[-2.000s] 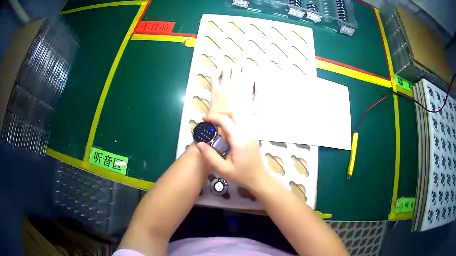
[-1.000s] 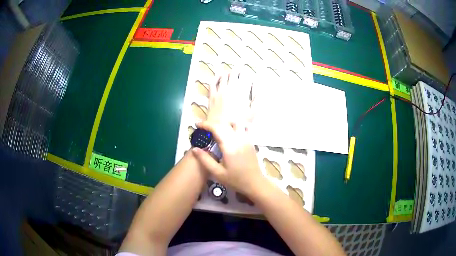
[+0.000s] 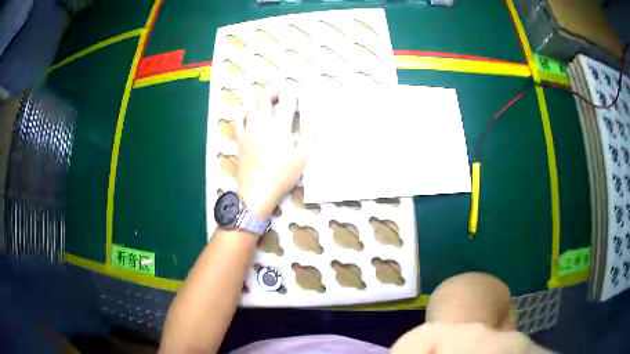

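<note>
A white foam tray (image 3: pixel 325 292) with tan cutouts lies in front of me. One speaker unit (image 3: pixel 270 278) with a silver-white rim sits in a cutout of its front row. A blank white sheet (image 3: pixel 387 142) lies over the tray's middle and sticks out past its right edge. My left hand (image 3: pixel 271 148), with a watch at the wrist, rests on the tray at the sheet's left edge. Its fingertips are slightly apart and no object shows in it. My right hand (image 3: pixel 470 311) is low at the bottom right, blurred and partly cut off; its fingers cannot be made out.
A yellow test probe (image 3: pixel 474 200) on a red wire lies on the green mat right of the sheet. A stack of filled foam trays (image 3: pixel 611 187) stands at the far right. Clear plastic trays (image 3: pixel 41 180) stand at the left. A cardboard box (image 3: pixel 587 24) is at the back right.
My right hand has left my left wrist and moved down to the right. The view has shifted, so the tray appears further left. The speaker unit remains in the tray's front row.
</note>
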